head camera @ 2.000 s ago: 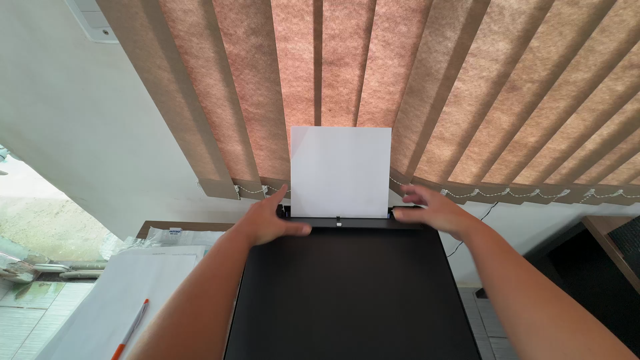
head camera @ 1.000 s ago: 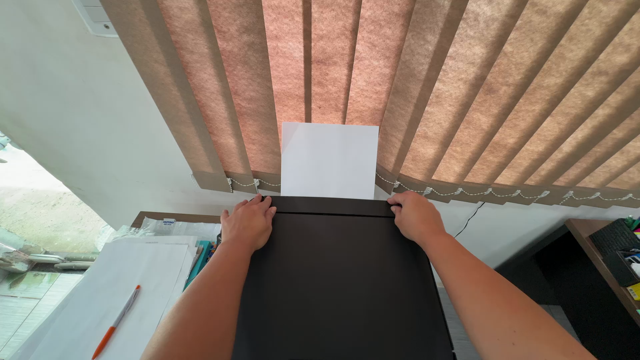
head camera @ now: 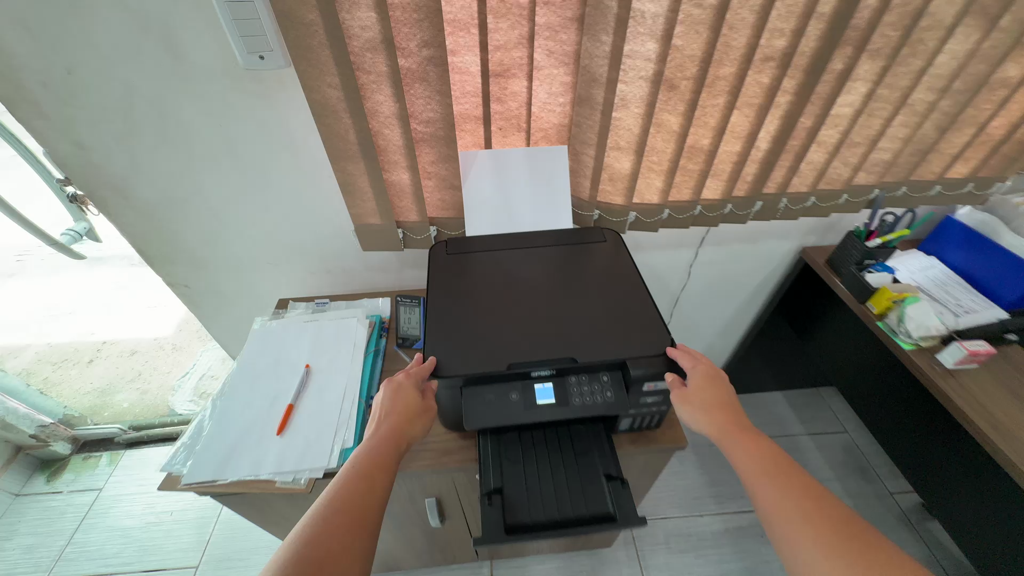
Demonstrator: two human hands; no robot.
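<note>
A black Epson inkjet printer [head camera: 548,308] stands on a wooden cabinet, its scanner lid down and its small screen lit. White paper [head camera: 517,190] rises upright from the rear feed. The output tray [head camera: 556,480] is extended at the front. My left hand [head camera: 404,400] touches the printer's front left corner with its fingertips. At the front right corner, my right hand [head camera: 704,392] rests its fingers against the edge and side. Neither hand is closed around anything loose.
Left of the printer lie a stack of paper [head camera: 272,384], an orange pen [head camera: 294,400] and a small digital meter [head camera: 410,322]. A desk [head camera: 920,376] on the right bears a pen holder [head camera: 858,254] and a blue folder [head camera: 976,256]. Vertical blinds [head camera: 680,104] hang behind.
Both hands have moved from the rear of the printer to its front corners. The view has shifted and now takes in the control panel and output tray.
</note>
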